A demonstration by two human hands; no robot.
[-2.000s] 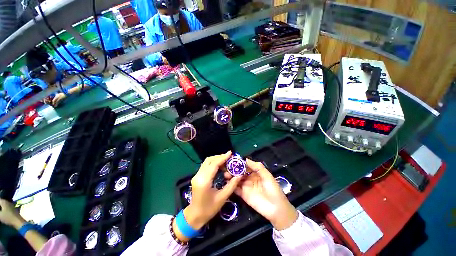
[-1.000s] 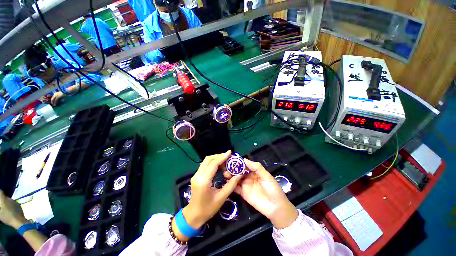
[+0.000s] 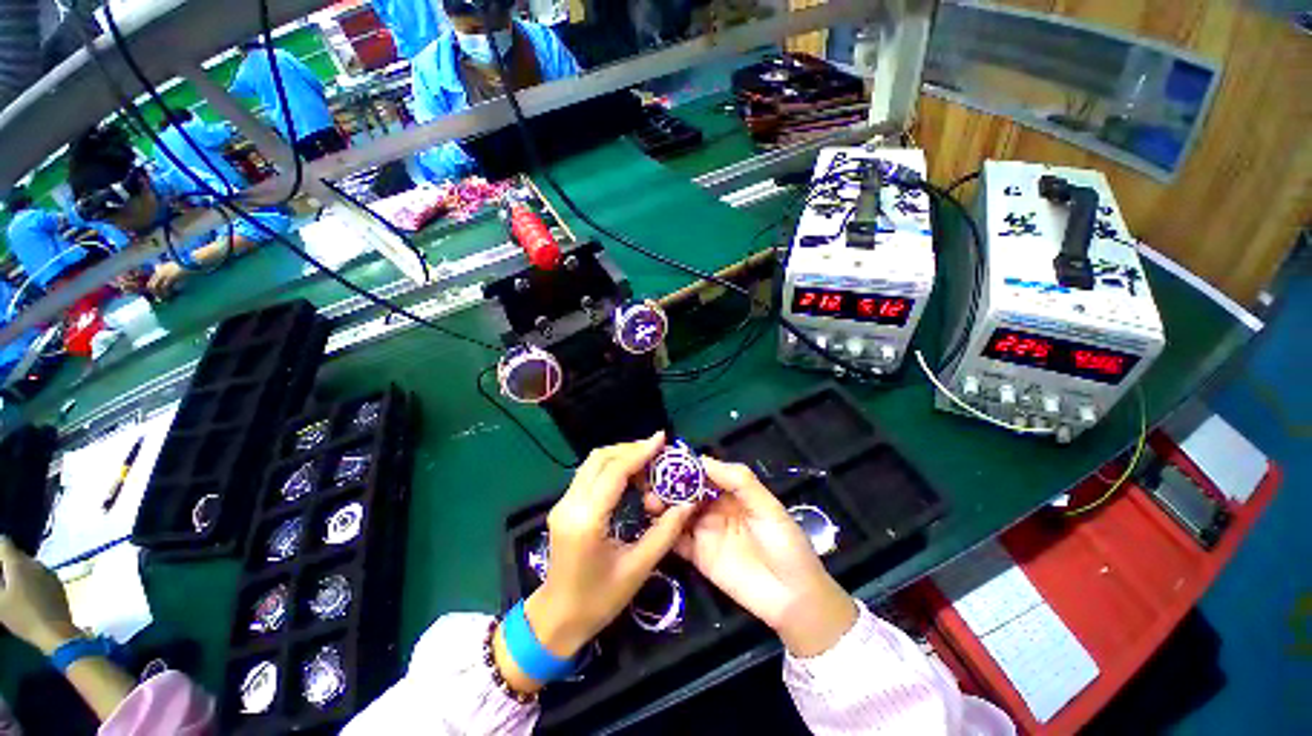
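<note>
A round smartwatch module (image 3: 676, 476) with a purple lit face is held between both hands above the front component tray (image 3: 875, 486). My left hand (image 3: 593, 539), with a blue band and beads at the wrist, grips its left side. My right hand (image 3: 755, 549) grips its right side with thumb and fingertips. The black test fixture (image 3: 597, 377) stands just behind, with a round unit at each upper side and a red toggle clamp handle (image 3: 533, 235) on top. Several round units lie in the front tray, partly hidden by my hands.
Two white power supplies (image 3: 858, 259) with red digits stand at right, with cables around them. A tray of round units (image 3: 320, 554) and another black tray (image 3: 230, 431) lie at left. A red bin (image 3: 1137, 568) is below right. Another person's hand (image 3: 32, 601) is at far left.
My hands and the module stay almost still. The other person's hand at far left has moved slightly up.
</note>
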